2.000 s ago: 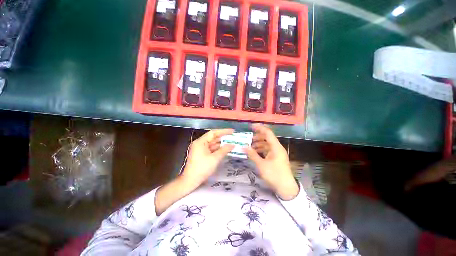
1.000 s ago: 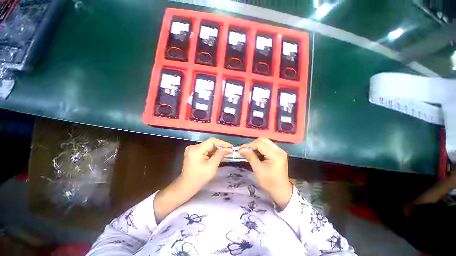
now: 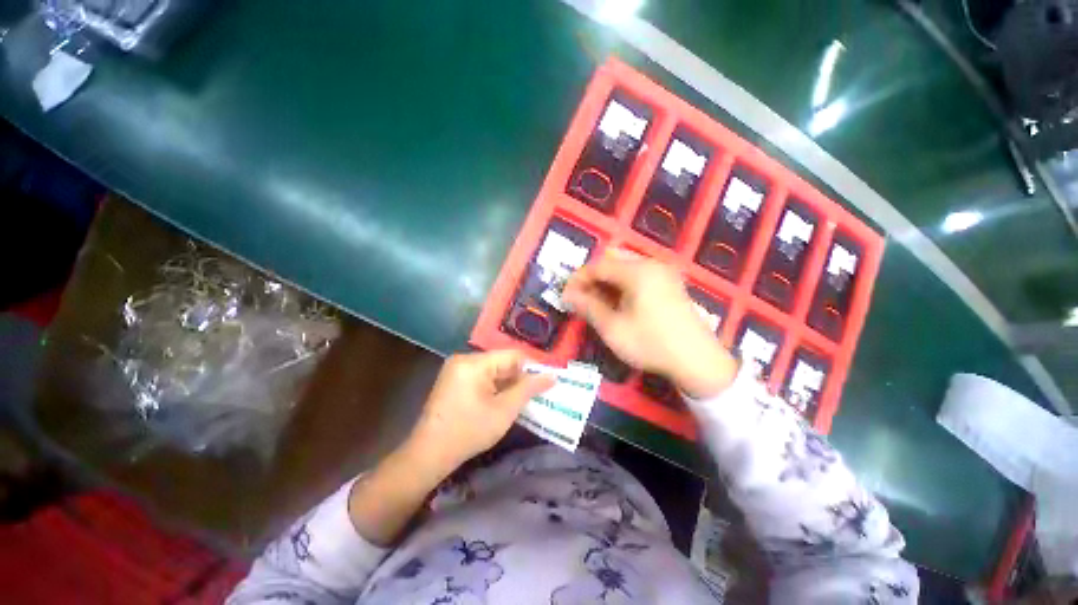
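My left hand (image 3: 473,408) holds a small white label sheet with green printed bands (image 3: 563,405) below the bench edge. My right hand (image 3: 627,310) is over the front row of the red phone tray (image 3: 506,281). Its fingertips are at the lower part of the leftmost front phone (image 3: 552,284), with a tiny pale piece at them, seemingly a label. The hand and forearm partly hide the neighbouring front phones. The phones lie in slots with white patches on their backs and red-orange rings near the lower ends.
A long curling white label strip (image 3: 1005,422) lies at the right. Clear crinkled film (image 3: 219,343) fills a brown carton (image 3: 89,355) below the bench edge at left. Clear plastic and a white scrap (image 3: 62,79) are at the upper left. A pale strip (image 3: 757,110) runs along the green bench.
My right hand has left the sheet and moved up over the tray to the leftmost front phone. My left hand keeps the sheet. The view has turned, so the tray appears tilted and further right.
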